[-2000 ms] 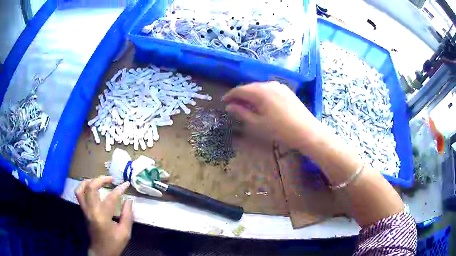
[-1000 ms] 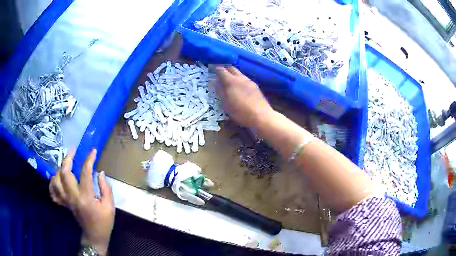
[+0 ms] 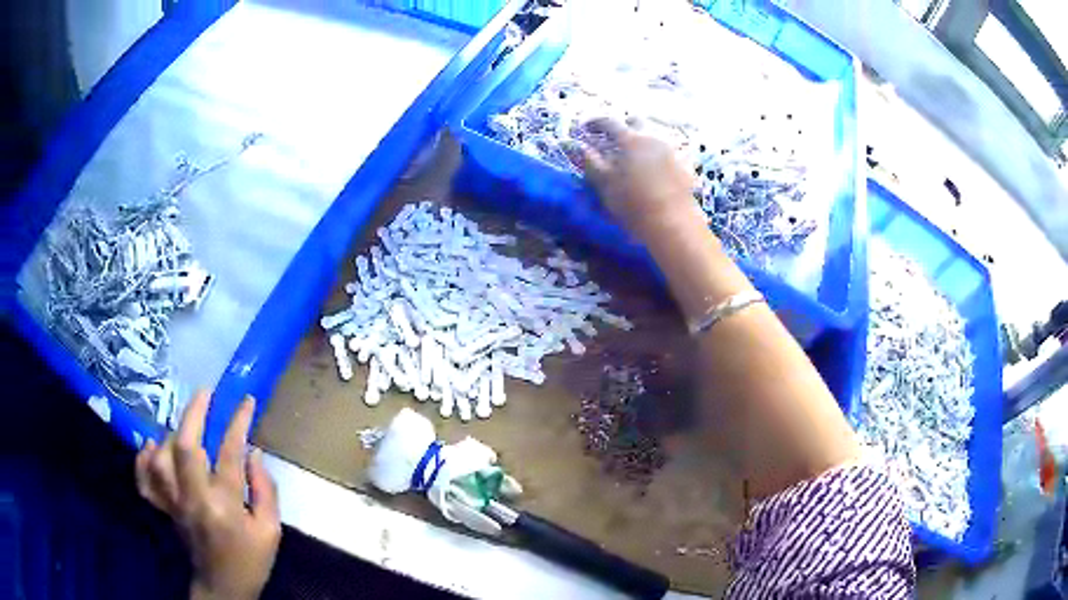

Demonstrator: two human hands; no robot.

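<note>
My right hand [image 3: 642, 176] reaches into the upper blue tray [image 3: 527, 176], its fingers among white parts with black round ends [image 3: 750, 193]. Whether it holds a part cannot be told. My left hand [image 3: 217, 498] rests with fingers apart at the near rim of the left tray and holds nothing. A heap of white plastic strips [image 3: 457, 307] lies on the cardboard mat [image 3: 310, 410]. A dark pile of small metal pieces [image 3: 621, 422] lies to its right, below my right forearm.
The padded hammer [image 3: 469, 481] lies near the white bench edge [image 3: 387, 539]. The left blue tray [image 3: 281, 293] holds a greyish stringy heap [image 3: 117, 299] on a white liner. The right blue tray [image 3: 990, 387] holds pale strips [image 3: 919, 399].
My right hand has moved from the metal pile, past the top of the strip heap, into the upper tray. My left hand has moved from beside the hammer head to the left tray's rim.
</note>
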